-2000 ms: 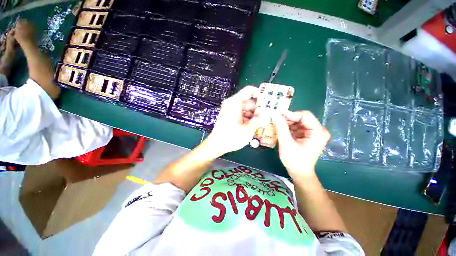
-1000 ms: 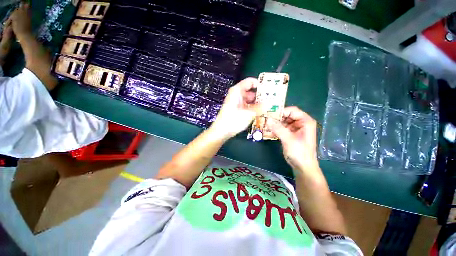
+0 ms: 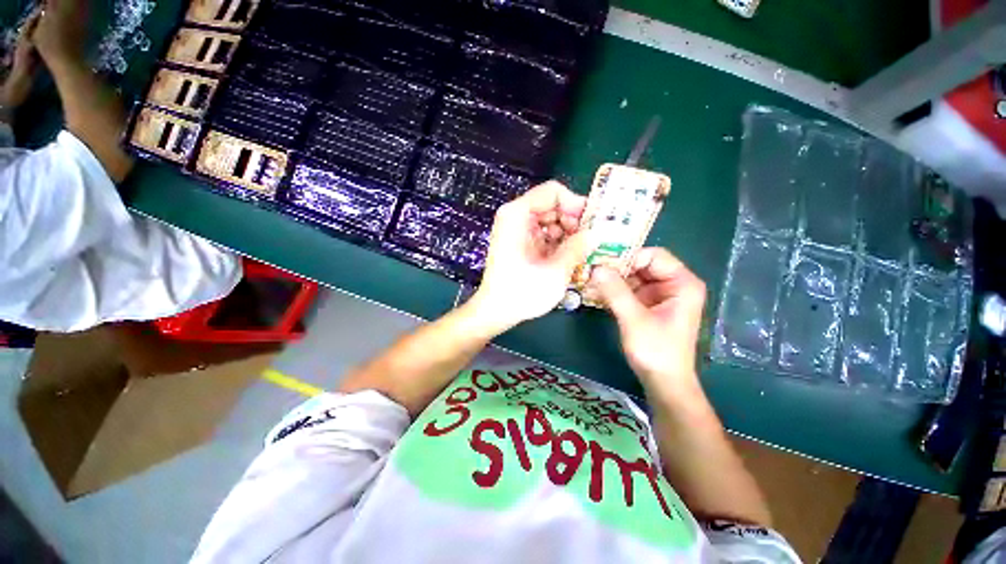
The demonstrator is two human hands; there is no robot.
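A gold phone housing with a white-faced circuit board [image 3: 622,209] is held up over the near edge of the bench. My left hand [image 3: 535,251] grips its left side with thumb and fingers. My right hand [image 3: 659,305] has its thumb and fingertips on the lower right part of the board. A small white round part [image 3: 571,299] shows at the lower left end of the housing, below my left fingers. The lower end of the housing is partly hidden by my fingers.
A black blister tray [image 3: 364,121] with gold housings along its left edge lies to the left. A thin grey tool [image 3: 644,141] lies behind the held part. A clear blister tray [image 3: 822,259] lies right, a dark slab [image 3: 946,435] beyond it. Another person's arm [image 3: 86,94] is far left.
The board, earlier offset above the housing with the round part hanging out, now tilts to the right and covers more of the housing. The right hand stays at its lower end.
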